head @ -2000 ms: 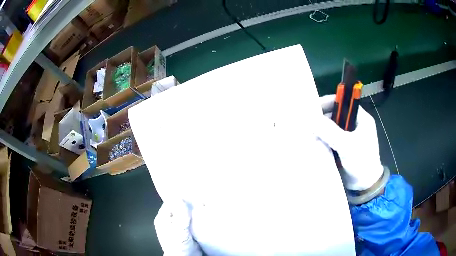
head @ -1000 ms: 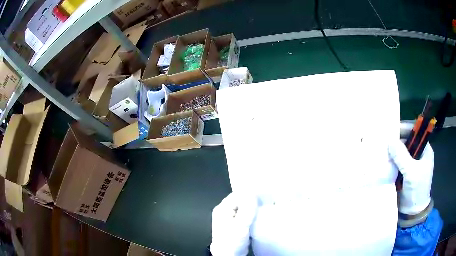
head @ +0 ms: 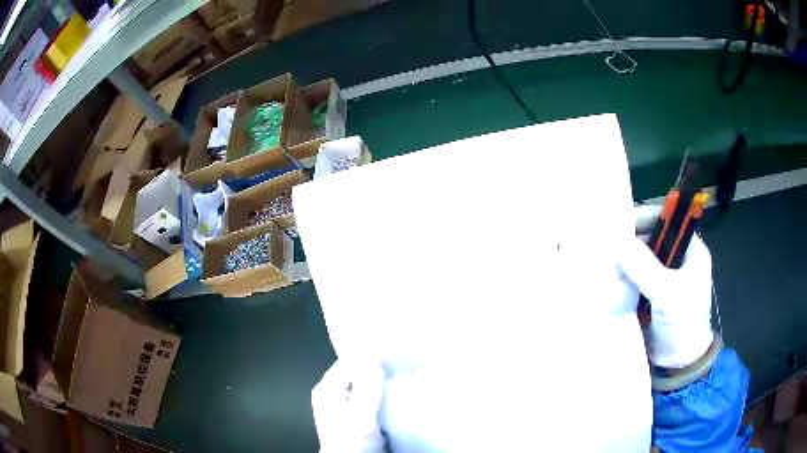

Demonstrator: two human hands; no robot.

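Observation:
A large white printed sheet fills the middle of the view, washed out so that no text can be read. My left hand, in a white glove, holds its lower left edge and is cut off by the bottom of the picture. My right hand, in a white glove with a blue sleeve, holds the sheet's right edge. It also grips an orange and black utility knife, its dark tip pointing up. Part of my right fingers is hidden by the sheet and knife.
Open small parts boxes with green bags and silvery pieces cluster on the green bench at left. An open printed carton stands at lower left, under a metal shelf frame. A black object lies beyond my right hand.
Since one second ago, the bench, boxes, sheet and both hands have shifted left in the view. The sheet is tilted slightly more. Both hands keep their holds.

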